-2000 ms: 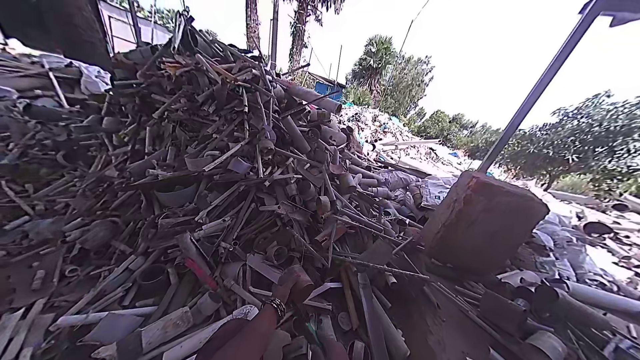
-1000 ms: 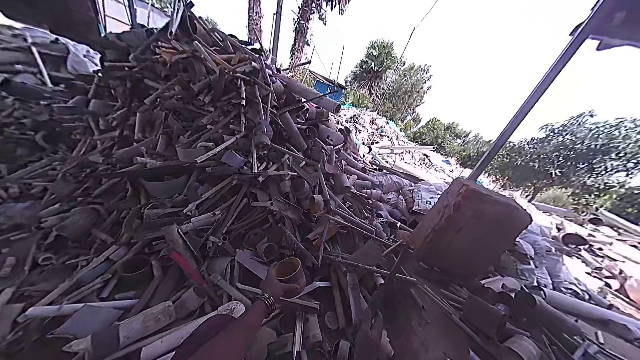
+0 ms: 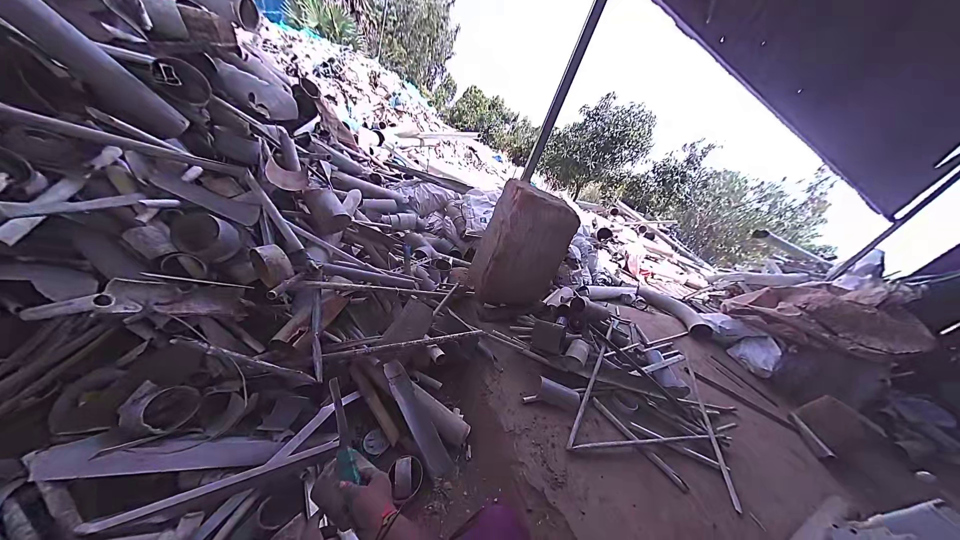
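Observation:
At the bottom of the head view, my right hand (image 3: 367,495), with a red and yellow band at the wrist, is closed around the teal handle of a bladed hand tool (image 3: 347,461). Its dark narrow blade points up. A short pipe ring (image 3: 406,478) lies just right of the hand, and a long pale strip (image 3: 217,489) slants down to the left. Cut pipe pieces (image 3: 420,420) lie above the hand. My left hand cannot be made out.
A large heap of scrap pipes (image 3: 206,236) fills the left. A reddish block (image 3: 525,244) stands at the foot of a slanting metal pole (image 3: 564,90). A smaller pile of thin pipes and rods (image 3: 645,405) lies on brown ground at right, near a crumpled brown sheet (image 3: 832,315).
The view has swung right and come closer to the heap. One second ago my left hand held a short tan pipe piece; it is no longer seen there. The teal-handled tool now shows.

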